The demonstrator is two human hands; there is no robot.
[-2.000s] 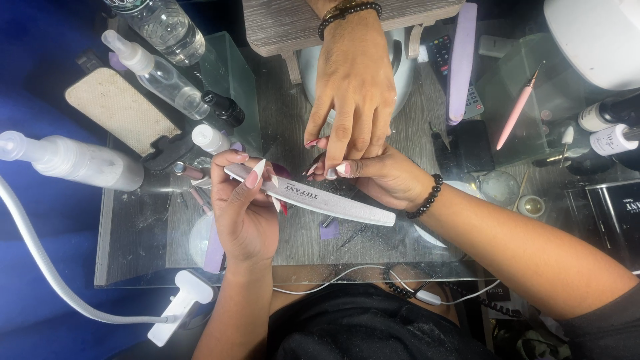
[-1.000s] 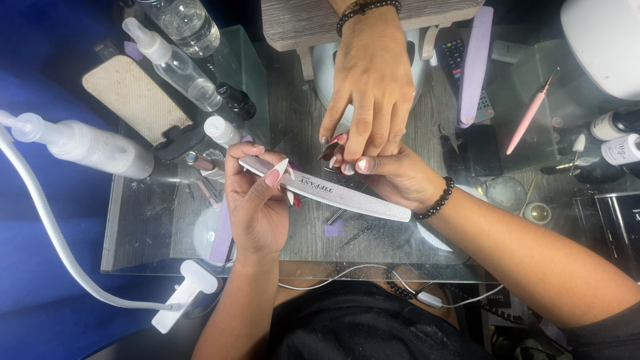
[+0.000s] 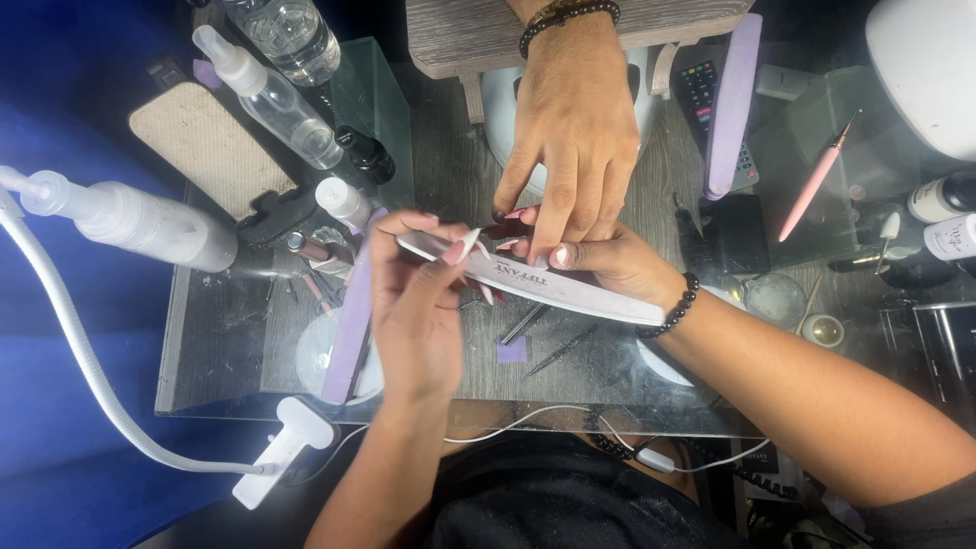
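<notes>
My left hand point(image 3: 419, 313) grips one end of a white curved nail file point(image 3: 541, 286), its thumb laid over the file. The file slants down to the right, its far end by my right wrist. My right hand point(image 3: 610, 255), with a black bead bracelet, holds the fingers of another person's hand point(image 3: 576, 137), which reaches down from the top of the view over a wooden rest point(image 3: 473, 38). That person's fingertips meet my right thumb and fingers; the exact contact with the file cannot be told.
Spray bottle point(image 3: 278, 103), pump bottle point(image 3: 152, 221) and a black polish bottle point(image 3: 366, 156) stand left. Purple files lie left point(image 3: 354, 328) and right point(image 3: 732, 114). A pink tool point(image 3: 816, 183) lies on a glass block. A white lamp clip point(image 3: 282, 450) sits by the glass table edge.
The file remains in my left hand, and my right hand still holds the other person's fingers. The other person's fingers have shifted slightly.
</notes>
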